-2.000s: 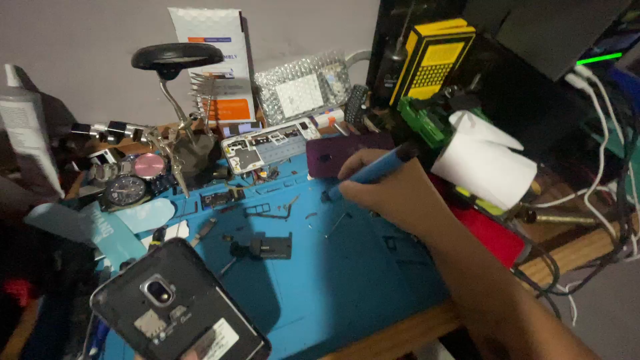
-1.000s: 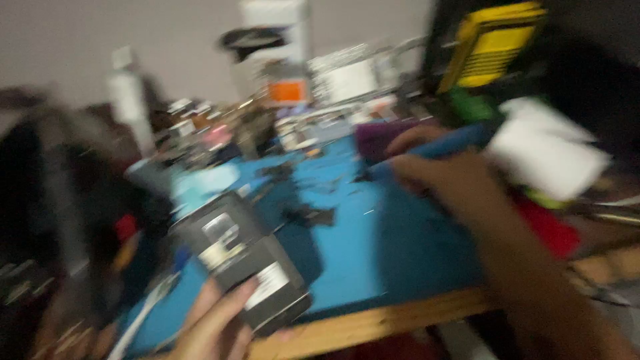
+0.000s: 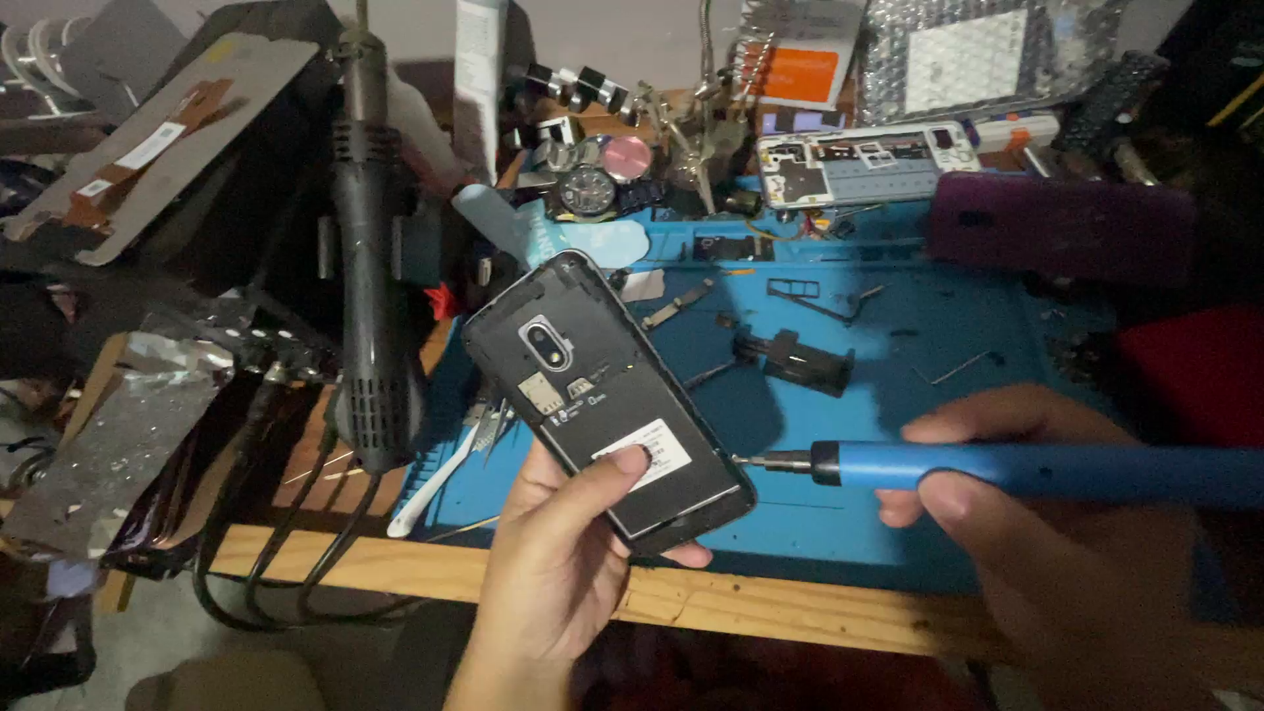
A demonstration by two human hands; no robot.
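My left hand (image 3: pixel 568 533) grips the lower end of a black smartphone (image 3: pixel 617 395) without its back cover, thumb on the white label over its battery. The rear camera and card slots face up. A blue pen-shaped screwdriver (image 3: pixel 1027 472) lies in the fingers of my right hand (image 3: pixel 1027 494). Its metal tip points left and is at the phone's lower right edge; whether it touches cannot be told. Behind the phone, a black plastic phone part (image 3: pixel 805 365), a small frame-like tray (image 3: pixel 793 287) and tweezers-like thin metal pieces (image 3: pixel 960 367) lie on the blue silicone mat (image 3: pixel 869 533).
A hot air gun (image 3: pixel 370 296) stands in a holder at left, its cables below. Wristwatches (image 3: pixel 588 193), an opened phone (image 3: pixel 859 168) and a purple phone cover (image 3: pixel 1062 227) lie behind the mat. The wooden table edge (image 3: pixel 770 607) runs along the front. Bubble wrap (image 3: pixel 987 59) is at the back.
The view has swung left. My left hand and the phone have come nearer the screwdriver, whose tip was over the mat and is now at the phone's edge.
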